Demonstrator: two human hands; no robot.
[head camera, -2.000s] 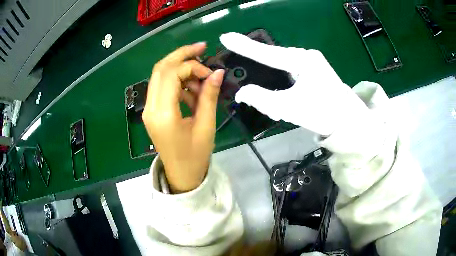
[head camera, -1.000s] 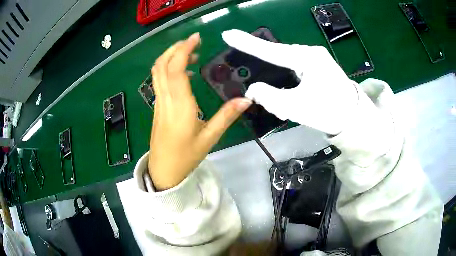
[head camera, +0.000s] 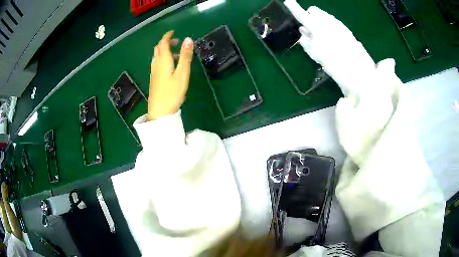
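Note:
My left hand (head camera: 168, 83), bare, is over the green belt with its fingers apart and nothing visible in it. A dark phone frame (head camera: 221, 55) lies on the belt just right of it, white label at its near end. My right hand (head camera: 332, 47), in a white glove, has its fingertips at the right edge of another phone frame's (head camera: 274, 25) camera end and appears to pinch it. The forearm side of the glove covers part of that frame's far rim. Stacked phone frames (head camera: 307, 188) with shiny film lie overlapping on the white surface (head camera: 251, 165).
More phone frames lie spaced along the green belt (head camera: 176, 123) to left and right. A red tray (head camera: 146, 5) is at the top edge. A pale strip (head camera: 105, 208) and dark looped handles (head camera: 76, 201) lie at lower left. A person's arm (head camera: 10, 213) shows at far left.
The frame between my hands is no longer held there, and a frame now lies on the belt in that area. My hands have parted, the right moving up. Belt frames have shifted left.

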